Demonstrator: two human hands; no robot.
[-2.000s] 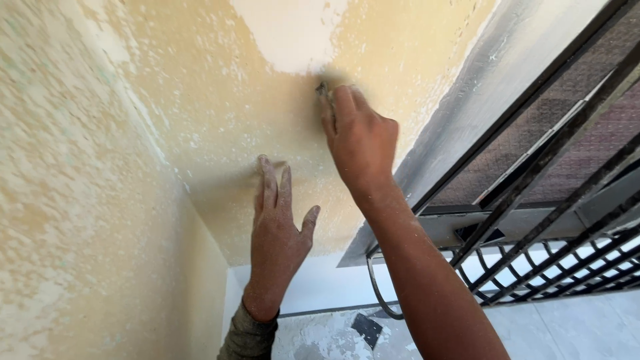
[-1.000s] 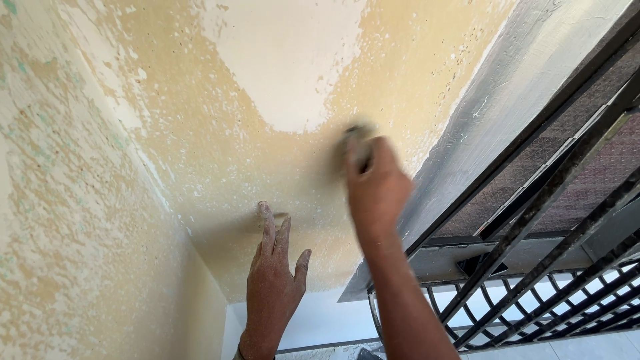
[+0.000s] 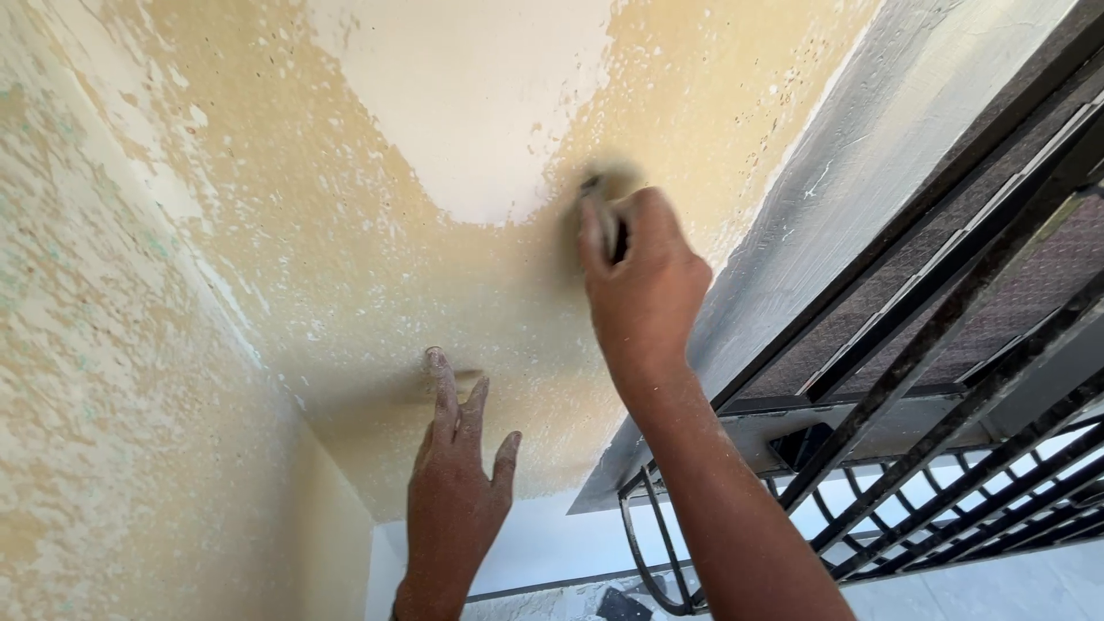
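Observation:
The wall surface (image 3: 466,293) before me is worn yellow paint with a large off-white patch at the top. My right hand (image 3: 647,285) grips a small dark tool (image 3: 604,203), blurred by motion, against the yellow area just right of that patch's lower end; what kind of tool it is I cannot tell. Lower and to the left, my left hand (image 3: 461,483) is spread and dusty, fingertips at the yellow surface, with nothing seen in it.
A mottled, peeling wall (image 3: 129,371) meets the yellow surface on the left. A grey painted border (image 3: 802,190) runs along its right edge. Black metal bars (image 3: 949,345) fill the right side. Low down lies a dark flat piece (image 3: 623,605) on the dusty floor.
The right hand keeps moving over the yellow surface beside the off-white patch, still gripping the tool. The left hand stays low on the same surface. The view has shifted somewhat.

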